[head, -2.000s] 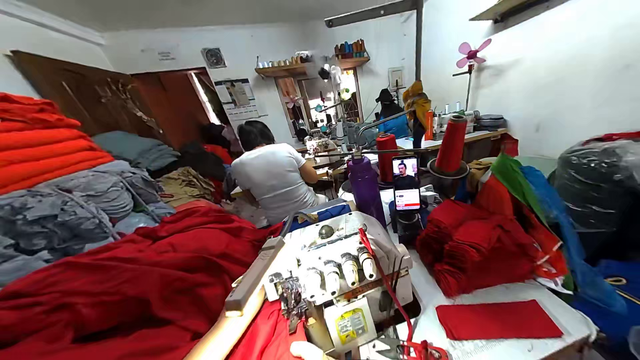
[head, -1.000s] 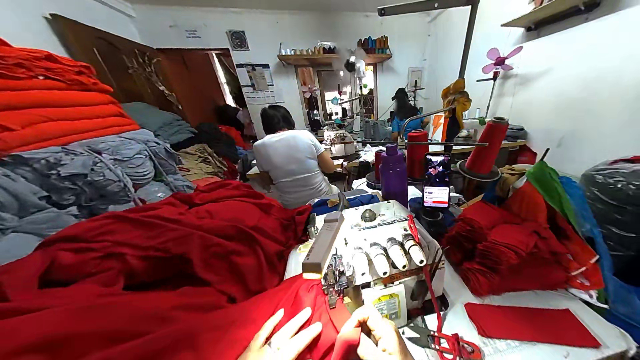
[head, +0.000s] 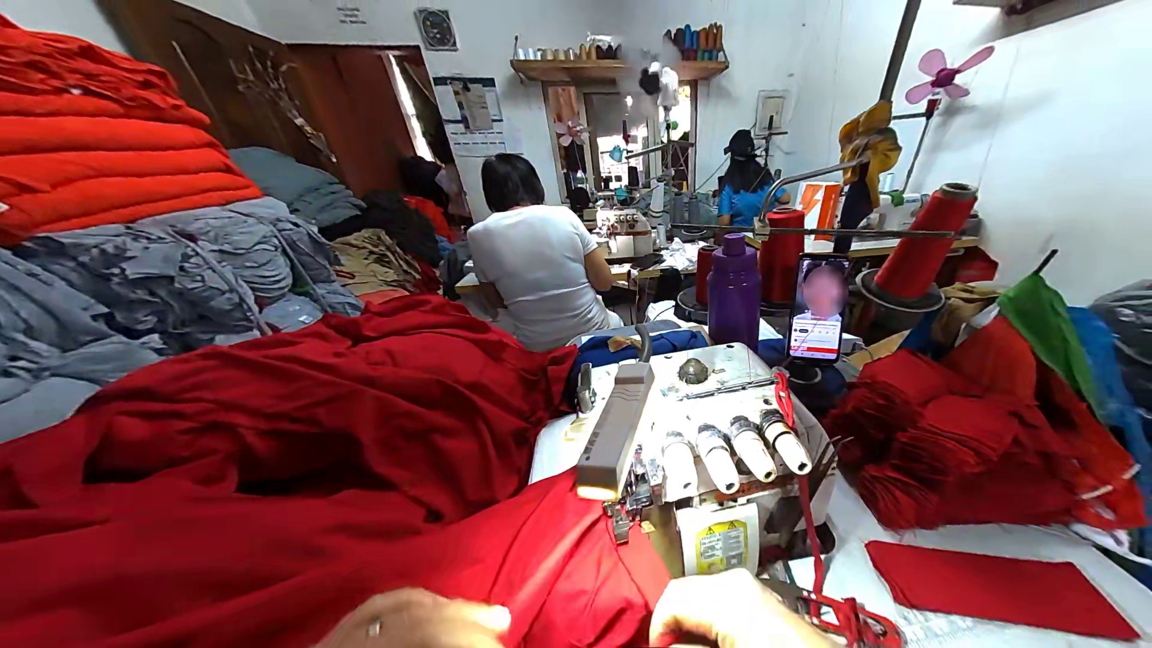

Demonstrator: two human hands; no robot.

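Observation:
Red fabric [head: 315, 468] spreads over the left side and runs to the presser foot [head: 621, 517] of an overlock sewing machine [head: 711, 387]. My left hand [head: 418, 619], with a ring on a finger, rests on this fabric at the bottom edge. To its right, my right hand [head: 729, 612] is at the fabric's edge, just below the machine's front; its fingertips are partly cut off by the frame, so its grip is unclear. A grey lamp [head: 616, 432] with a lit end sits over the needle area. Red thread [head: 810, 531] hangs down the machine's right side.
Right of the machine lie a flat red fabric piece [head: 999, 589] and stacked red pieces [head: 945, 432]. Behind stand a purple bottle [head: 733, 292], a phone [head: 817, 310] and red thread cones [head: 927, 241]. Folded orange and grey cloth [head: 180, 270] is piled left. A person [head: 540, 261] sits ahead.
Both hands have moved down toward the bottom edge of the view since one second ago. The left hand's fingers were spread on the fabric near the presser foot then.

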